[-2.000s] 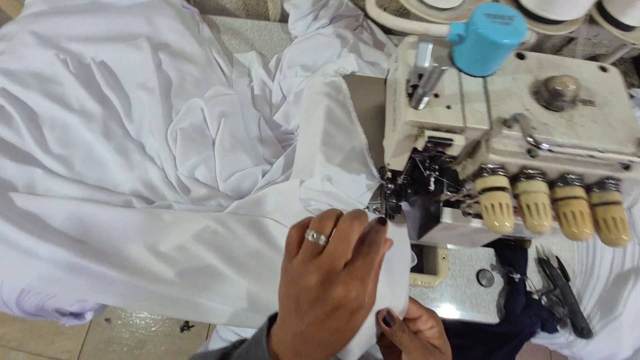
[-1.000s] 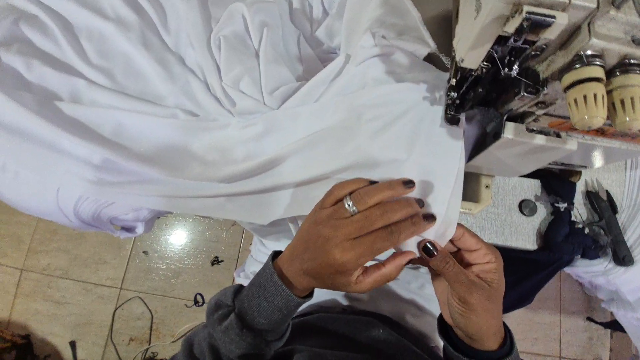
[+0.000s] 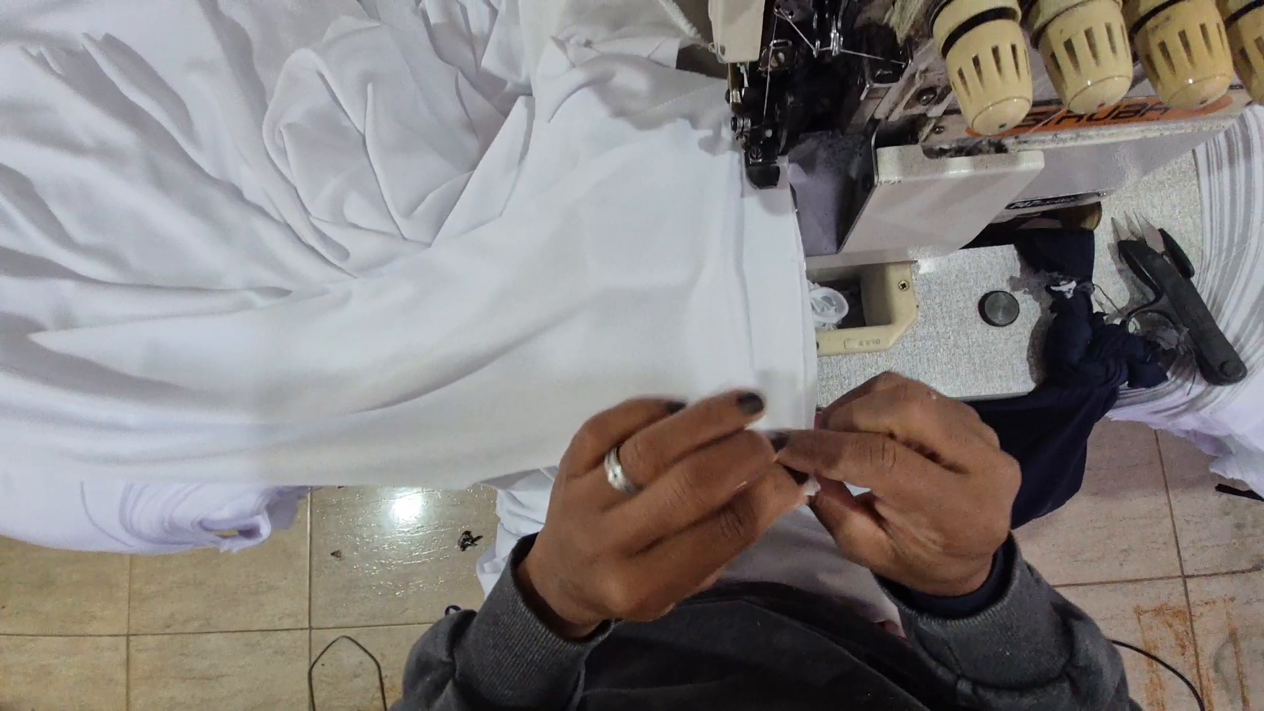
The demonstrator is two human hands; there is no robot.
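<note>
White fabric (image 3: pixel 592 296) spreads across the left and middle, its right edge running under the presser foot (image 3: pixel 762 173) of an overlock sewing machine (image 3: pixel 948 197). At the fabric's near right corner, my left hand (image 3: pixel 671 494), with a silver ring, pinches the edge between thumb and fingertips. My right hand (image 3: pixel 908 474) meets it there, its fingertips closed on the same corner. The fingertips of both hands touch, and the exact fold between them is partly hidden.
Black thread snips (image 3: pixel 1180 296) and a dark navy cloth (image 3: pixel 1057 434) lie right of the machine, near a round black knob (image 3: pixel 998 308). Cream tension dials (image 3: pixel 1081 59) stick out above. More white fabric (image 3: pixel 148 513) hangs at the left over the tiled floor (image 3: pixel 227 583).
Two seconds ago my hands were close to the presser foot; they are now lower, at the fabric's near corner. My left hand's spread fingers have curled in towards my right fingertips. The view has shifted.
</note>
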